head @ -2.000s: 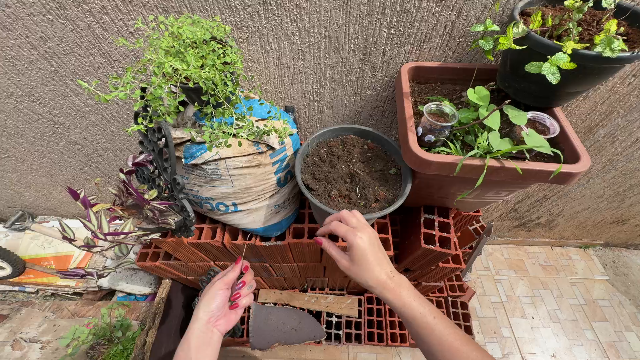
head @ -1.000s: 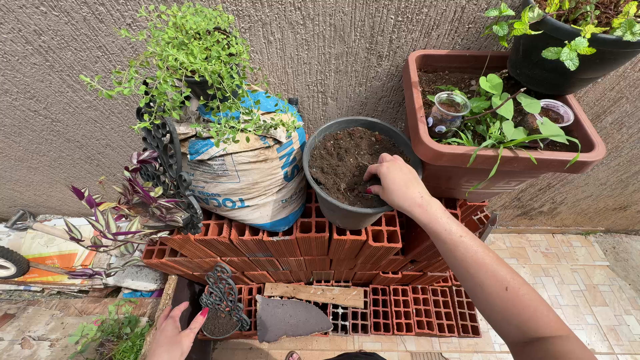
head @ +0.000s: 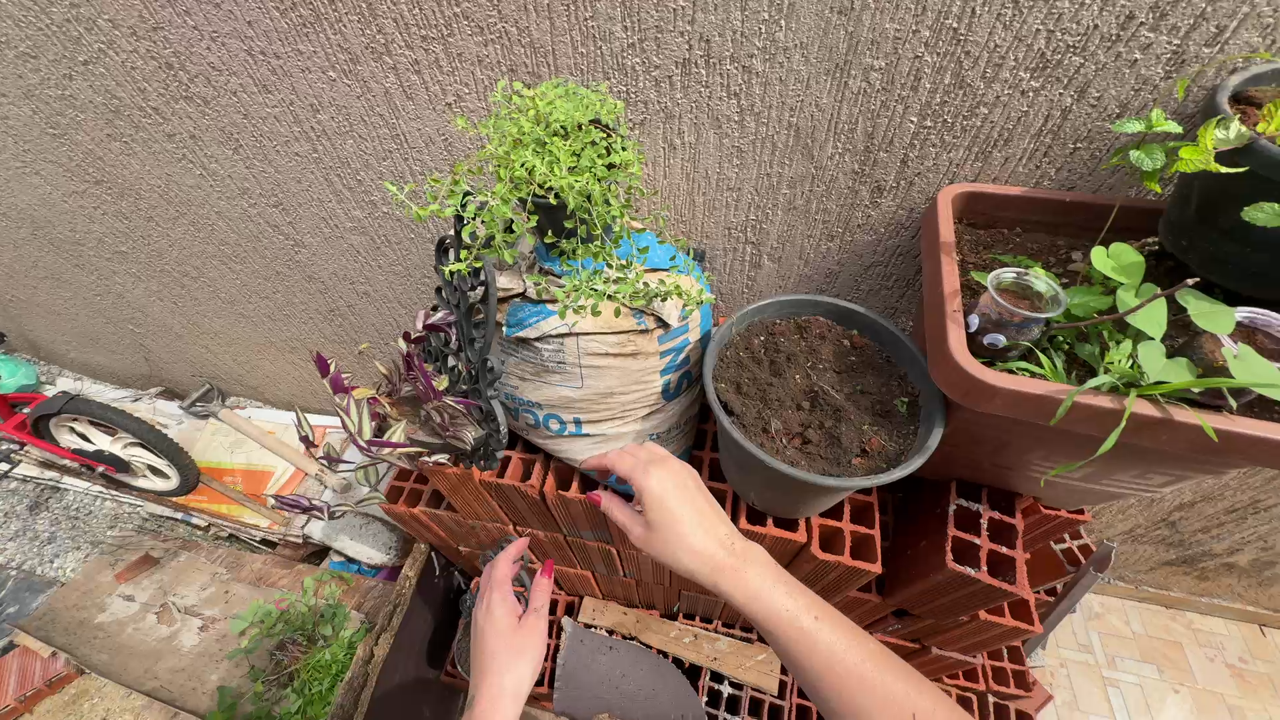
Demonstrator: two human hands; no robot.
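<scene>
My left hand [head: 508, 625] is low in the view, fingers apart, in front of a small pot with a dark ornate piece [head: 515, 570], largely hidden behind it; whether the fingers touch it I cannot tell. Above hollow red bricks [head: 575, 505], just in front of a white and blue sack [head: 600, 385], my right hand [head: 665, 505] reaches in with bent fingers, holding nothing that shows. To its right stands a grey plastic pot [head: 735, 440] of dark soil [head: 820, 395]. A leafy green plant [head: 560, 170] in a black pot tops the sack.
A brown rectangular planter [head: 1080, 425] with plants and a clear plastic cup [head: 1015, 305] is at right, beside a black pot [head: 1215, 215]. A wood strip [head: 685, 640] and a grey shard [head: 620, 675] lie on the bricks. Left are a purple-leaved plant [head: 385, 410], a hammer [head: 265, 435] and a bicycle wheel [head: 120, 445].
My right hand has left the soil in the grey pot, where it was a second ago, and is now left of that pot. The view has shifted left.
</scene>
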